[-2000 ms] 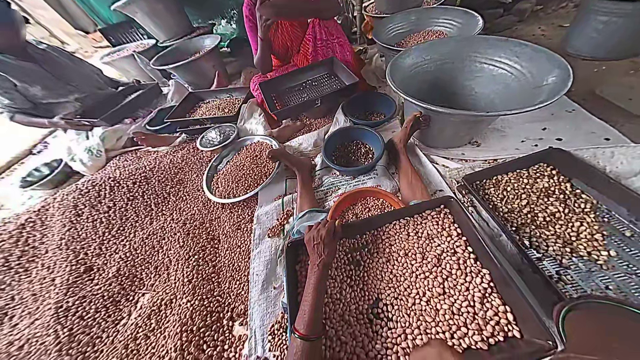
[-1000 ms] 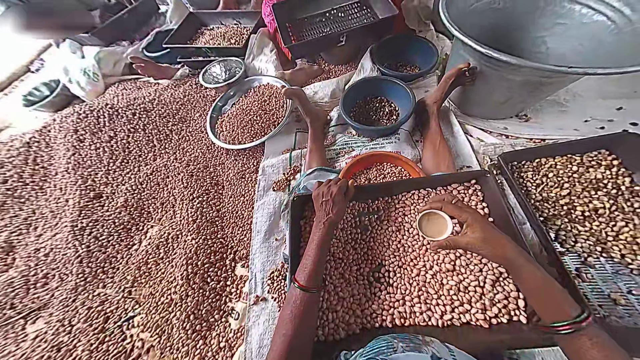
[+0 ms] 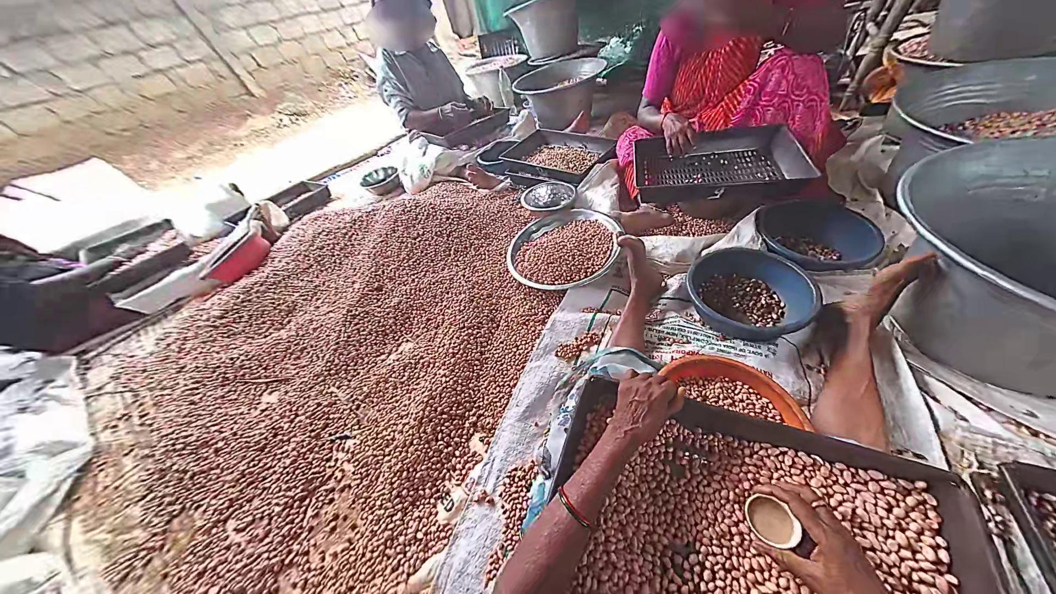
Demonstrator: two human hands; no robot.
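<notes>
A dark rectangular tray (image 3: 874, 462) full of pinkish-brown nuts or seeds lies across my lap. My left hand (image 3: 645, 406) grips its far rim near the left corner, beside an orange bowl (image 3: 796, 410) that holds more of them. Low over the tray's right part, my right hand (image 3: 813, 540) holds a small round cup (image 3: 773, 521), its pale brown inside facing me. Past my feet sit a blue bowl (image 3: 802, 301) with darker pieces and a second blue bowl (image 3: 870, 239). A steel basin (image 3: 606, 268) of nuts or seeds rests left of my foot.
A large heap of nuts or seeds (image 3: 330, 396) spreads over the left. Two people sit opposite; one in pink and red holds a slotted tray (image 3: 726, 165). A big metal tub (image 3: 973, 305) stands at right, more tubs behind. A printed white sack (image 3: 536, 412) lies beneath the tray.
My right hand with the cup, not visible two seconds ago, came in over the tray and is now lower above the nuts or seeds. The view has swung left.
</notes>
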